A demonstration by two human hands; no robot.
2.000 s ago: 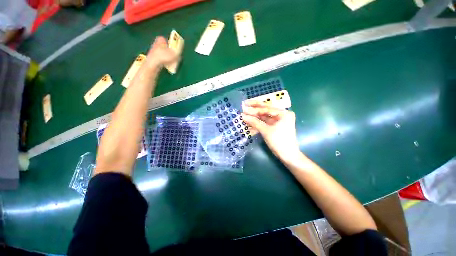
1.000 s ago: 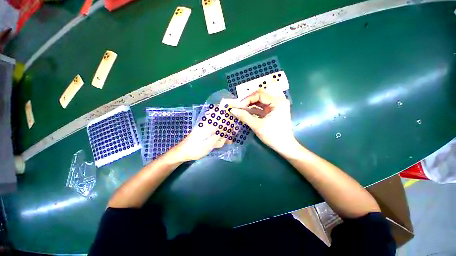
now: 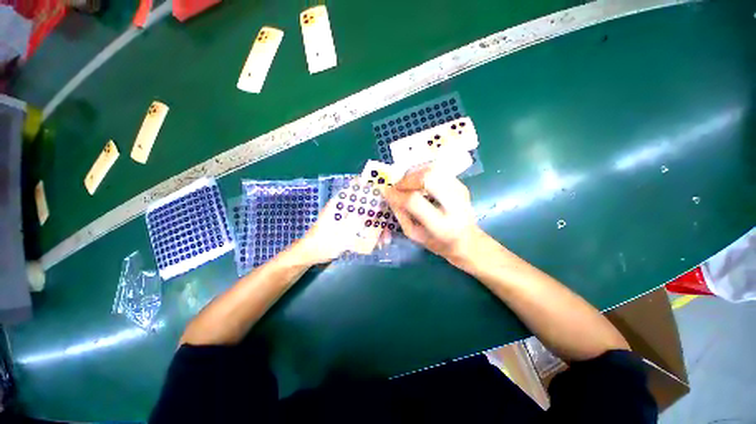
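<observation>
My left hand (image 3: 323, 240) holds a pale phone-shaped part (image 3: 369, 239) with a clear film of dark rings (image 3: 355, 199) over it. The part's lens end points up and away from me. My right hand (image 3: 437, 207) is at that lens end, fingertips pinched together; whether a ring is between them cannot be told. Other pale phone-shaped parts (image 3: 435, 143) lie just beyond my right hand, on a sheet of dark rings (image 3: 417, 118). More ring sheets (image 3: 282, 219) lie to the left, partly under my left hand, with a white-edged ring sheet (image 3: 189, 228) at the row's left.
Several pale parts (image 3: 261, 60) lie spaced along the green belt (image 3: 199, 74) beyond the pale metal rail (image 3: 348, 108). A crumpled clear plastic piece (image 3: 137, 291) lies at left. Loose rings (image 3: 561, 224) dot the bench at right. A cardboard box (image 3: 651, 339) is below the bench edge.
Two seconds ago my left hand was at a part on the belt; it came back holding one under the film. In the last second, my right hand shifted slightly, and the belt parts moved left.
</observation>
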